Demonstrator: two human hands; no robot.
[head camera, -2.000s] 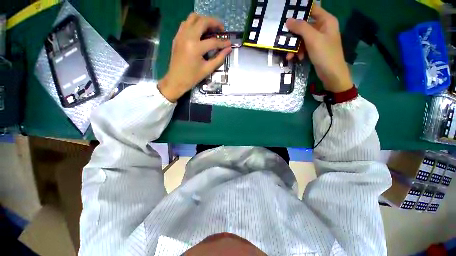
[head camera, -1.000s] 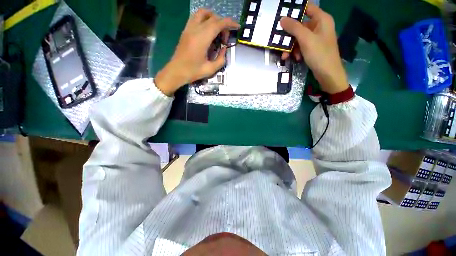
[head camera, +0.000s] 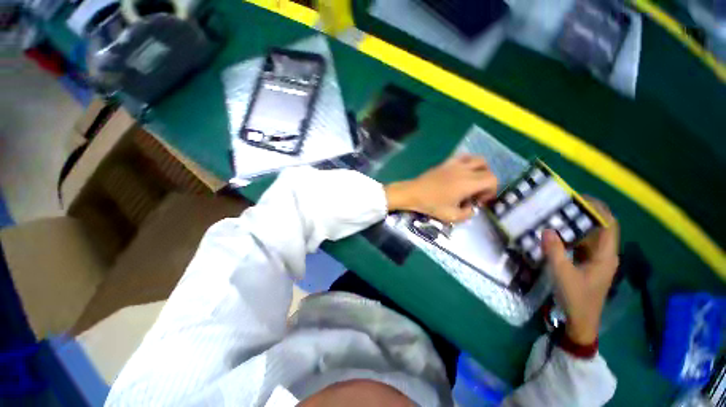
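My right hand (head camera: 585, 270) holds a battery (head camera: 543, 208), its black face with white squares turned up and yellow edges showing. The battery is over the right part of a phone housing (head camera: 475, 242) lying on bubble wrap (head camera: 512, 307). My left hand (head camera: 458, 189) is at the housing's left part, beside the battery's near corner, with fingers bent together. The view is blurred, and the fingertips are hidden, so I cannot tell what they pinch.
A second phone housing (head camera: 283, 102) lies on bubble wrap at the left. Dark film sheets (head camera: 392, 119) lie between the two. A blue small parts bin (head camera: 691, 338) is at the right. Yellow tape (head camera: 478, 87) crosses behind. An open carton (head camera: 151, 222) stands at lower left.
The camera view has swung to the left and tilted, showing the carton and the bench behind. The battery is still in my right hand over the housing, and my left hand remains beside it.
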